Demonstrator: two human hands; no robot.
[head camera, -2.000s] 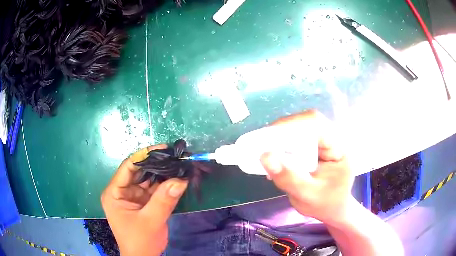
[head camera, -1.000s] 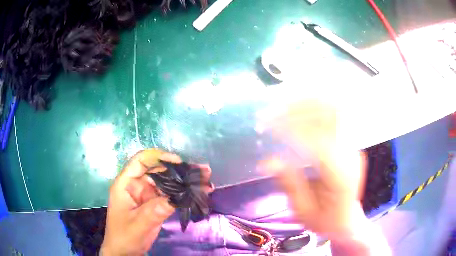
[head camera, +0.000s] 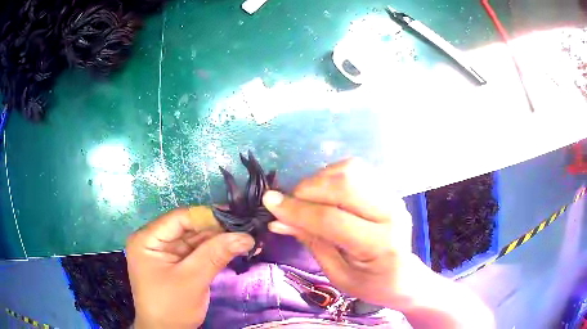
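A black, glossy hair piece (head camera: 243, 215) with curved pointed spikes is held above the bench's front edge, spikes pointing up and away. My left hand (head camera: 177, 257) grips its left and lower side between thumb and fingers; a yellowish band shows on a finger. My right hand (head camera: 347, 238) pinches its right side with thumb and fingertips. The glue bottle (head camera: 348, 64) seems to lie in the glare at the back, its round end or base showing; most of it is washed out.
A heap of black hair pieces (head camera: 96, 35) lies back left on the green bench (head camera: 129, 122). A pen-shaped tool (head camera: 437, 46) and a thin red handle (head camera: 508, 54) lie back right. A white strip (head camera: 253, 6) is at the top edge. Bins of black pieces (head camera: 462, 222) stand below the bench.
The glue bottle has left my right hand and now lies on the bench. My right hand has moved left onto the hair piece, which is turned with its spikes up.
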